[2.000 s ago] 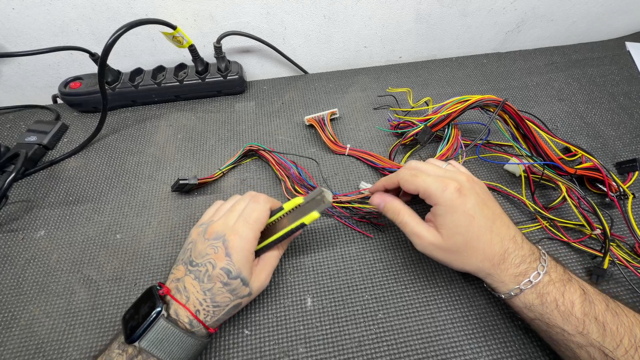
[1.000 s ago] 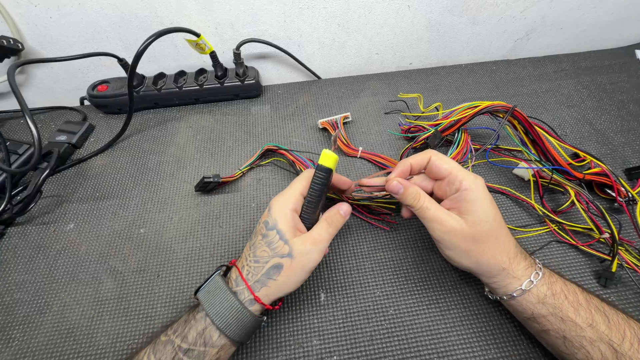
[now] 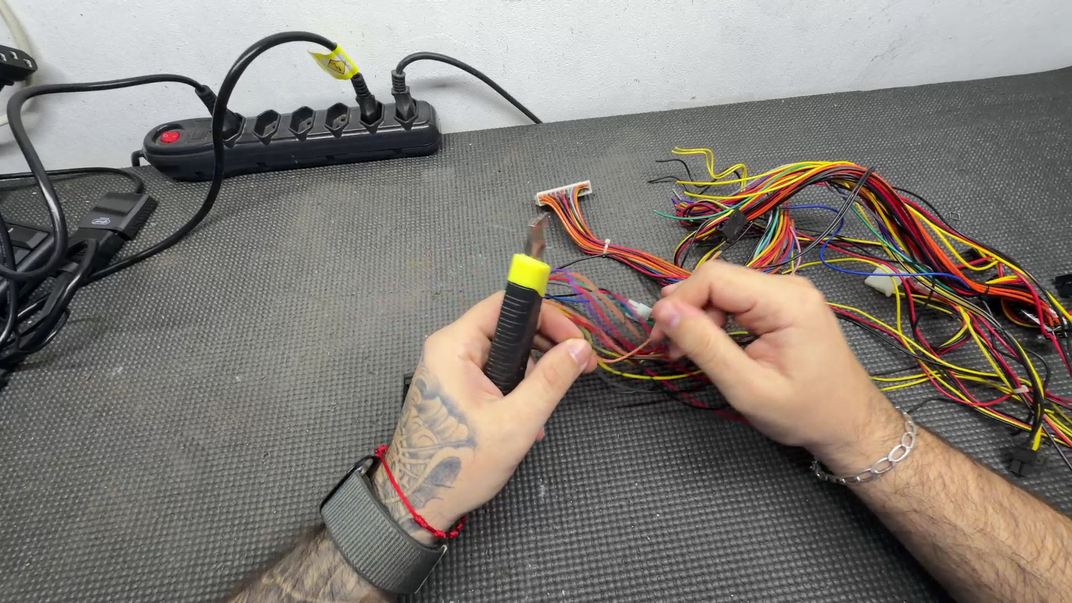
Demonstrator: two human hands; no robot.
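Observation:
My left hand (image 3: 477, 410) grips a black and yellow utility knife (image 3: 515, 335), its blade pointing up and away from me. The thumb and fingers of the same hand also pinch a bundle of thin coloured wires (image 3: 599, 314). My right hand (image 3: 754, 360) pinches a thin reddish wire (image 3: 632, 352) that runs between the two hands. A small white connector (image 3: 641, 309) shows beside the right fingertips. Behind the hands, a wide white connector (image 3: 564, 193) ends a bundle of mostly orange wires (image 3: 615, 249) tied with a white cable tie.
A large tangle of coloured wires (image 3: 888, 218) with black and white connectors covers the right side of the ribbed black mat (image 3: 276, 402). At the back left, a black power strip (image 3: 293, 142) lies by the wall. Black cables and plugs (image 3: 113, 222) are heaped at the far left.
The knife has turned in my left hand, from pointing rightward to pointing away, and its blade now shows. Both hands stay at the wires, with a single wire stretched between them.

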